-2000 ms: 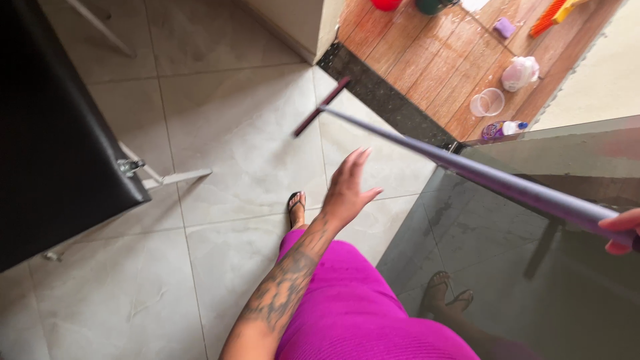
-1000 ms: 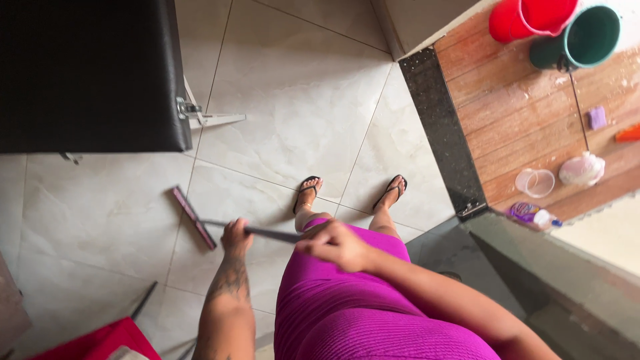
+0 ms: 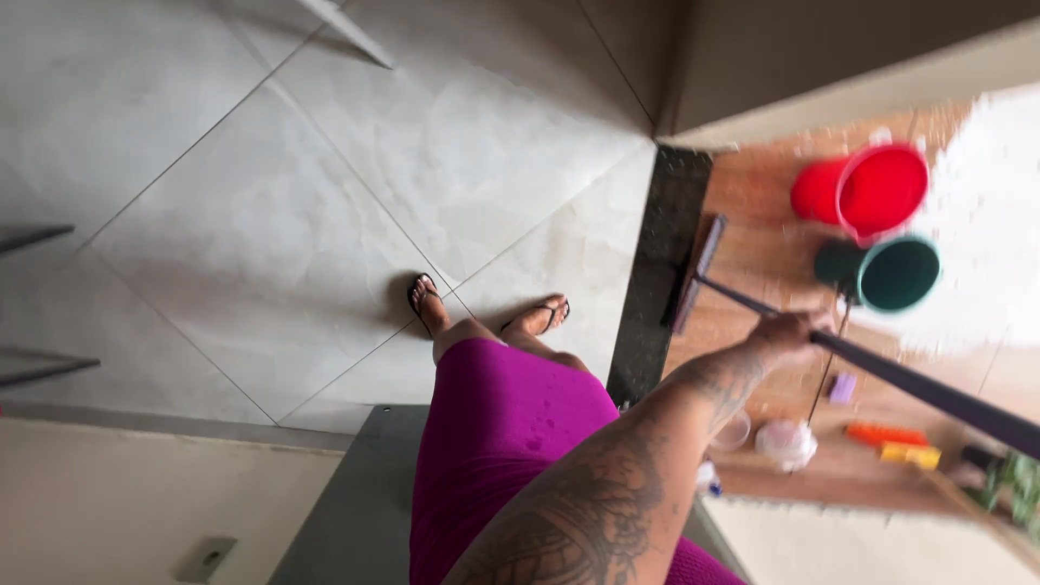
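Note:
My left hand (image 3: pixel 790 337), at the end of the tattooed forearm, is closed around the dark pole of a floor squeegee (image 3: pixel 910 382). The squeegee's head (image 3: pixel 699 275) lies at the wood-look floor beside the dark stone threshold (image 3: pixel 658 260). From my hand the pole runs out past the right edge of the view. My right hand is out of view. Beyond the squeegee, a red bucket (image 3: pixel 881 188) and a dark green bucket (image 3: pixel 898 272) stand close together on the wood-look floor.
Near the buckets lie a purple sponge (image 3: pixel 843 388), a clear plastic cup (image 3: pixel 731 431), a whitish bundle (image 3: pixel 786 444) and an orange brush (image 3: pixel 886 434). A wall corner (image 3: pixel 674 122) borders the doorway. Dark furniture legs (image 3: pixel 49 370) stand at the left; a grey panel (image 3: pixel 349 496) is beside me.
The squeegee head has gone from the pale tiles by the black-topped furniture to the wood-look floor across the threshold. My right hand, on the pole a second ago, has left the view.

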